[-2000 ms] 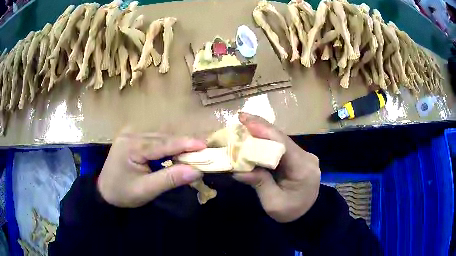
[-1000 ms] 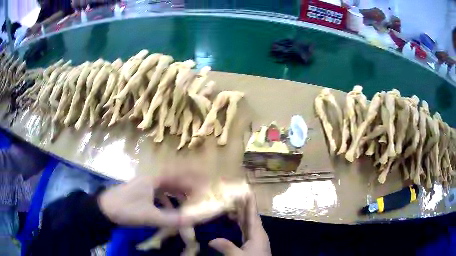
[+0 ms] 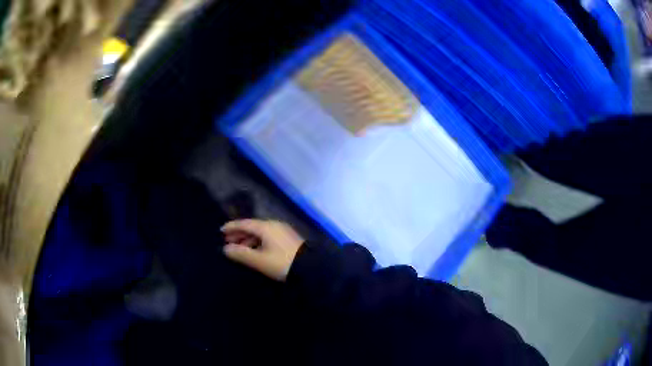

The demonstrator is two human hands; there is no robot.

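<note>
My right hand [image 3: 264,246] is over my dark clothing at lower centre, left of the blue crate. Its fingers are loosely curled with a gap to the thumb, and I see nothing held; the view is blurred. My left hand is out of the picture. The blue crate [image 3: 289,193] lies tilted across the view. Small tan parts [image 3: 357,86] sit in rows at its upper end, and a smooth white surface [image 3: 393,189] covers the rest of its inside. The leg pieces handled earlier are not visible in a hand.
Blurred tan legs [image 3: 43,36] lie on the bench [image 3: 61,136] at upper left, near a black and yellow tool [image 3: 113,53]. Another blue crate [image 3: 486,64] stands at upper right. Dark-clothed limbs of a person [image 3: 579,243] are at the right, above a grey floor [image 3: 543,307].
The view has swung from the bench to the crate at the right. My left hand and the held leg piece have left the picture. My right hand now shows apart from them.
</note>
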